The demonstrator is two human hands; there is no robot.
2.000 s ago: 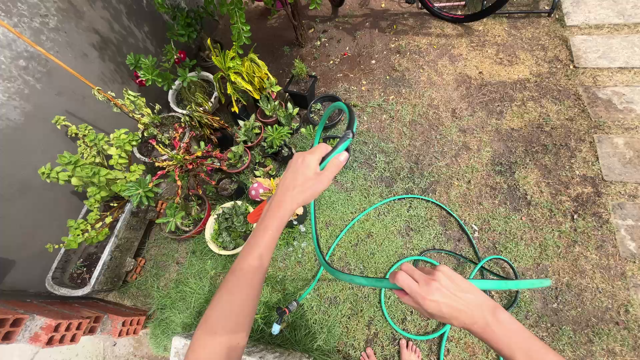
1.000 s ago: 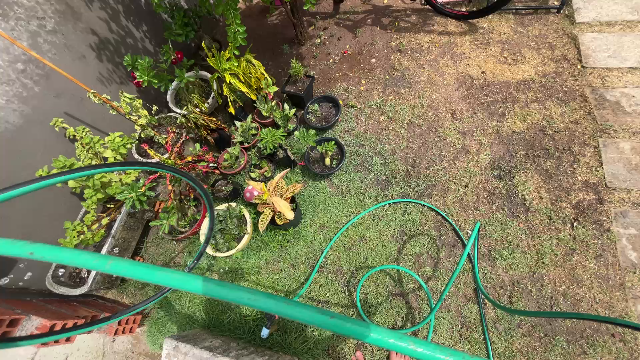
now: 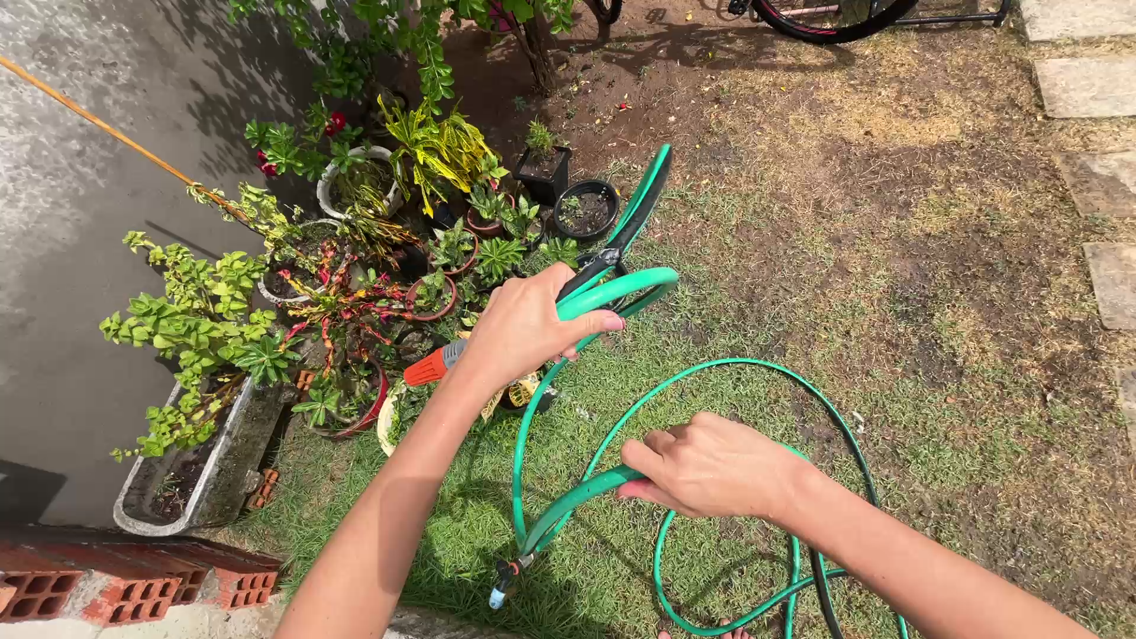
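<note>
My left hand (image 3: 532, 324) is closed around gathered loops of a green and black garden hose (image 3: 628, 286), which stick out past its fingers toward the upper right. An orange and grey spray nozzle (image 3: 432, 362) shows beside the left wrist, partly hidden by it. Lower right, my right hand (image 3: 710, 466) grips another stretch of the same hose, which curves from there down to the left. A hose end fitting with a pale blue tip (image 3: 499, 596) is seen low at the centre, over the grass. More hose lies in loose loops on the grass below the right hand.
Several potted plants crowd the left, among them a round black pot (image 3: 587, 210) and a square black pot (image 3: 543, 175). A concrete trough planter (image 3: 222, 461) stands by the grey wall, above hollow red bricks (image 3: 142, 599). A bicycle wheel (image 3: 825, 35) is at the top; stone slabs (image 3: 1087, 87) line the right.
Both hands, out of view one second ago, are in view again on the hose. The large hose loop that crossed the lower left then is gone from there, and loops now extend from my left hand.
</note>
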